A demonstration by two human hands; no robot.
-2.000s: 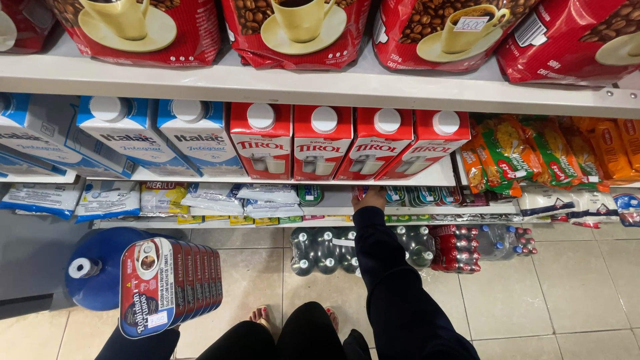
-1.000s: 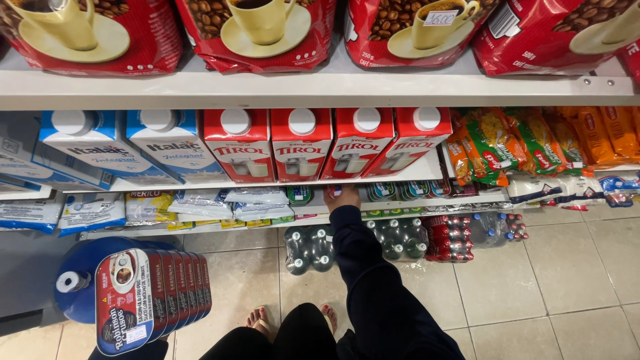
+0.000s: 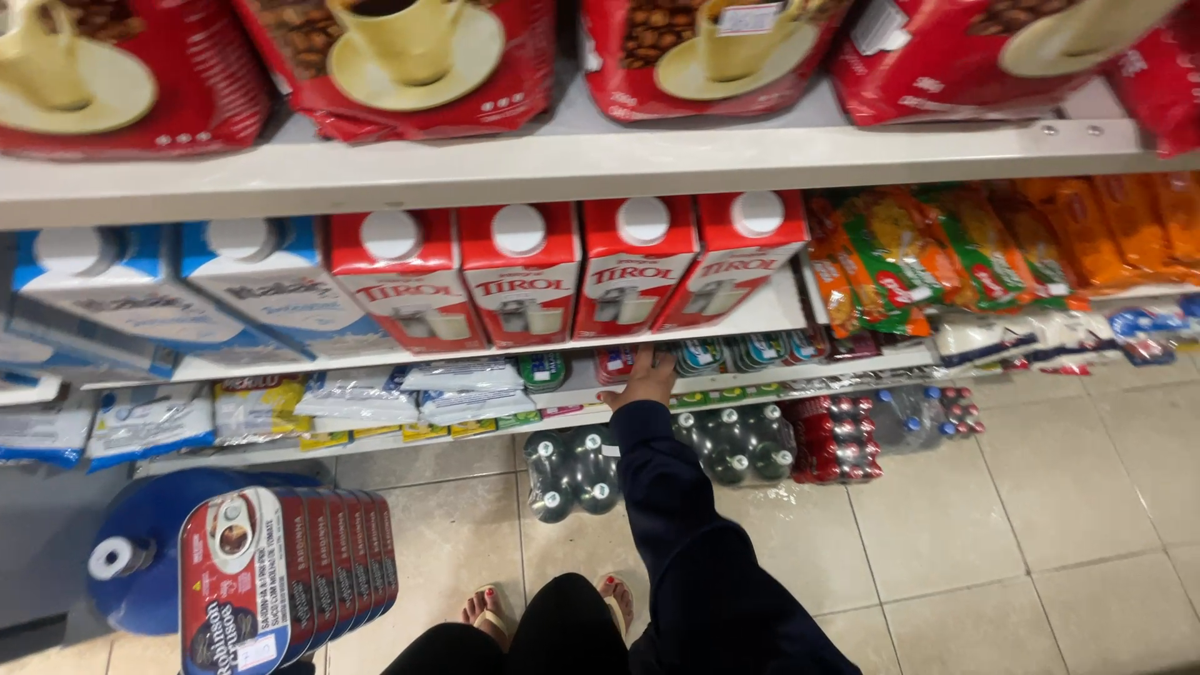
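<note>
My right hand (image 3: 647,377) reaches onto a low shelf, its fingers at a red tin (image 3: 616,364) among other tins; the fingertips are partly hidden under the shelf above. Green and teal tins (image 3: 701,356) stand just to its right, and a green tin (image 3: 543,371) to its left. At the lower left, a stack of red sardine tins (image 3: 309,572) is held up with a dark sleeve just below it; my left hand is hidden behind the stack.
Red milk cartons (image 3: 520,272) and blue-white cartons (image 3: 272,281) stand on the shelf above. Red coffee packs (image 3: 403,66) line the top shelf (image 3: 525,164). Orange bags (image 3: 891,253) lie right. Bottle packs (image 3: 574,473), a soda pack (image 3: 836,441) and a blue water jug (image 3: 141,553) are below.
My right hand stays at the low shelf and shows more of its back now than before. The stack of tins remains at the lower left. The view has shifted slightly.
</note>
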